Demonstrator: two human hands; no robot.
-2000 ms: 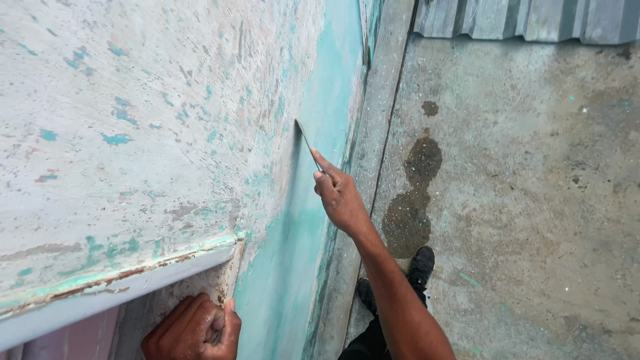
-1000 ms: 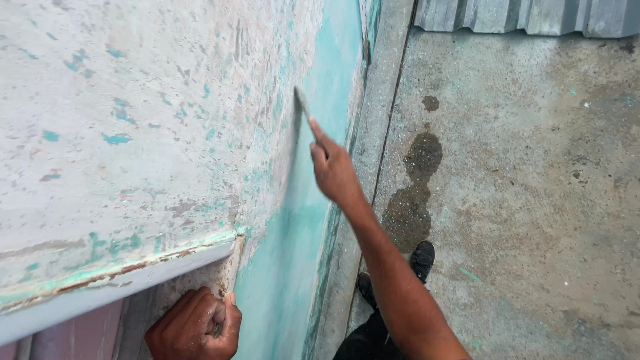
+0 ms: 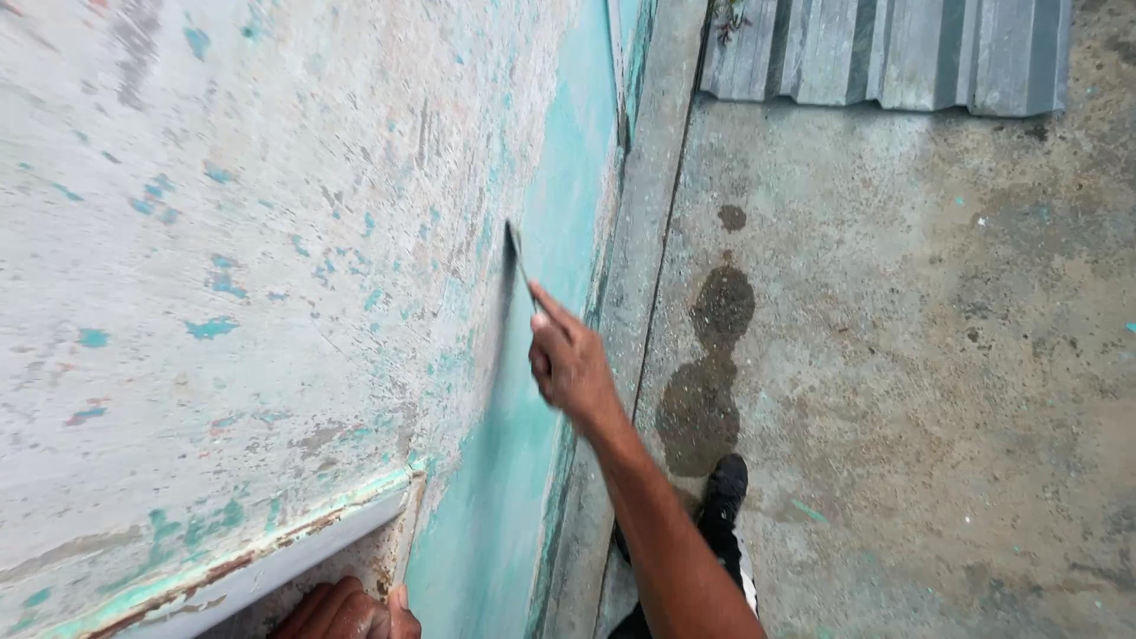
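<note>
My right hand (image 3: 568, 364) is closed around a thin scraper (image 3: 517, 253), its blade edge-on to the camera and its tip at the wall. The wall (image 3: 266, 266) has pale, scraped plaster with turquoise flecks on the left and a turquoise painted band (image 3: 497, 479) on the right. The blade meets it near where the two areas join. At the bottom, my left hand (image 3: 351, 612) has curled fingers and its thumb against the corner of a recess edge (image 3: 408, 532). Its lower part is cut off by the frame, and whether it holds anything cannot be told.
A ledge with peeling paint (image 3: 257, 568) juts out at lower left. Along the wall's foot runs a concrete curb (image 3: 652, 177). Corrugated metal sheet (image 3: 887, 53) lies at upper right on the concrete floor (image 3: 932, 355), which has dark wet patches (image 3: 701, 413). A black shoe (image 3: 728, 488) stands beside them.
The view has shifted a little, bringing more of the metal sheet in and leaving less of my left hand showing. My right hand still holds the scraper at the wall.
</note>
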